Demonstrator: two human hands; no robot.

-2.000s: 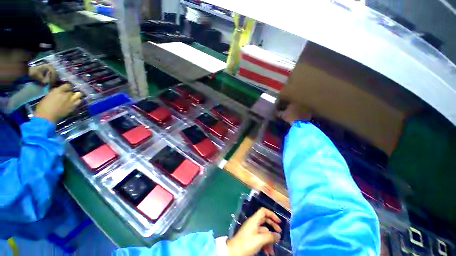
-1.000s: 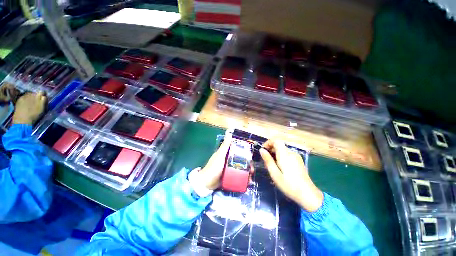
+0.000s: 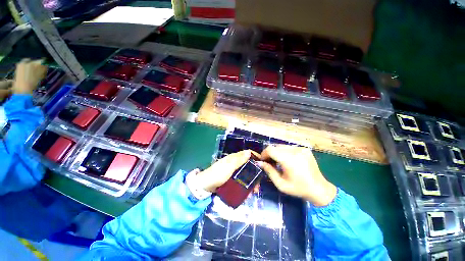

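A red-and-black device unit (image 3: 235,191) is held tilted over the central work tray (image 3: 239,239), its red end toward me. A display window (image 3: 248,174) with a pale outline shows in its upper part. My left hand (image 3: 224,171) grips the unit from the left. My right hand (image 3: 295,172) is at the unit's upper right edge, with fingertips pinched together near the window. The fingers hide whether it holds a small tool or part. The central tray is dark with strong glare, and a curved pale line lies on it.
Clear trays with red-and-black units stand at left (image 3: 122,189) and on a rear stack (image 3: 301,97) over a wooden board (image 3: 336,148). A right tray (image 3: 408,204) holds pale-framed parts. Another person's hand (image 3: 29,75) and blue sleeve are at far left.
Since two seconds ago, my right hand came back from the rear stack. Over the last second the held unit has tilted, its red end turning left, and my right fingers moved in onto its upper edge.
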